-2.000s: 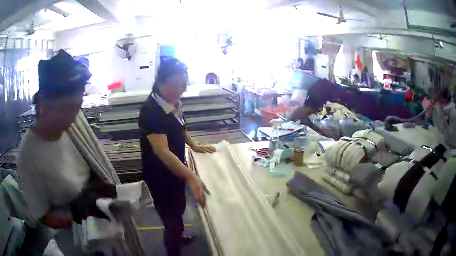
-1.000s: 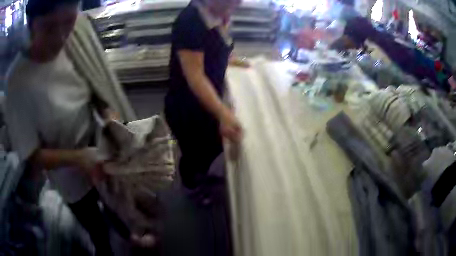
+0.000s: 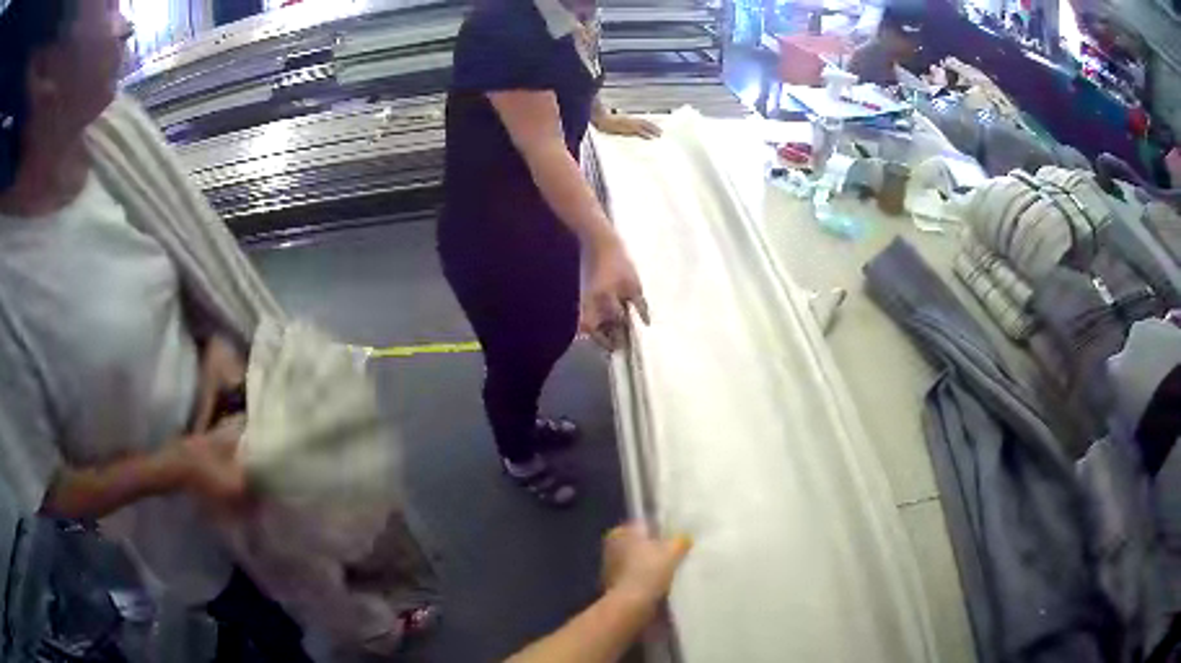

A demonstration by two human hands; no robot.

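Observation:
A long cream curtain panel (image 3: 764, 453) lies lengthwise on the table, with narrow pleats stacked along its left edge. My left hand (image 3: 641, 565) reaches in from the bottom and holds this pleated edge, with a yellow-tipped finger on top of the cloth; its other fingertips are partly hidden. My right hand is not in view. Across from me, a person in dark clothes has one hand (image 3: 613, 288) on the same edge and the other at the far end of the panel.
On the left, a person in a light shirt holds a blurred, gathered cloth (image 3: 311, 421). Grey curtain (image 3: 997, 479) lies loose on the right of the table (image 3: 894, 447), beside striped bundles (image 3: 1030, 220). A brown cup (image 3: 892, 188) and small items lie farther back. Racks stand behind.
My view has tilted down and come closer to the panel. My left hand has come in at the bottom and taken hold of the pleated edge. The left person's cloth has moved.

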